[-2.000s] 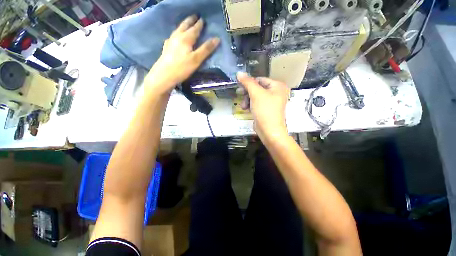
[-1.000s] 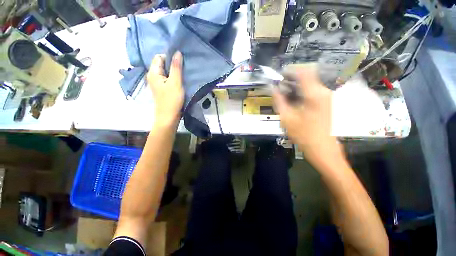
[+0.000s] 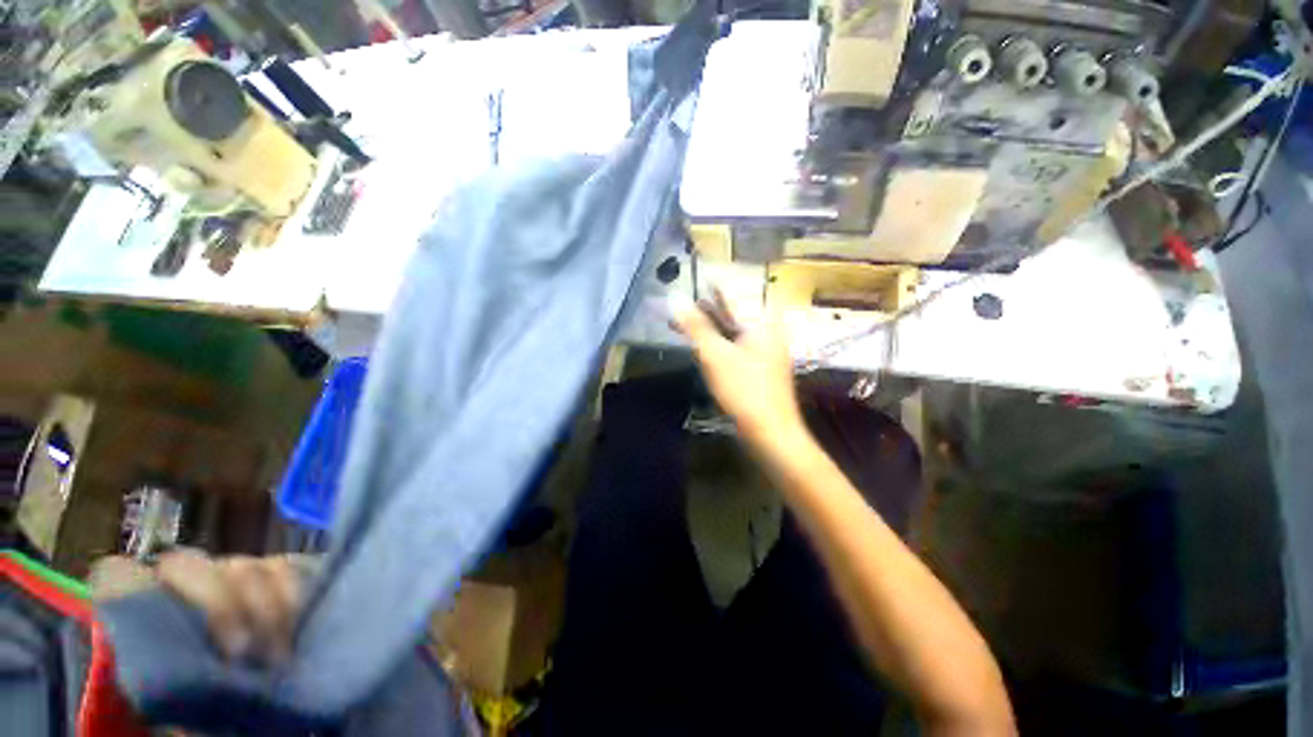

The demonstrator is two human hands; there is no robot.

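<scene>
A blue-grey garment panel (image 3: 475,317) is stretched from the table's back down over the front edge to the lower left. My left hand (image 3: 231,598) grips its end at the lower left, above a basket edge. My right hand (image 3: 742,346) is near the table's front edge, left of the yellowish slot (image 3: 850,285), with fingers apart; I see nothing in it. The overlock machine (image 3: 1008,180) stands at the right with its shiny cloth plate (image 3: 749,151) bare of cloth.
A blue basket (image 3: 320,446) is below the table at the left, partly behind the cloth. A red-rimmed basket (image 3: 98,677) holding dark cloth is at the lower left. A cream sewing machine (image 3: 216,130) stands at the far left. Threads hang by the overlock.
My left hand has pulled the panel away from the machine, down and left. My right hand has moved from the machine front to the table edge. The view has shifted left.
</scene>
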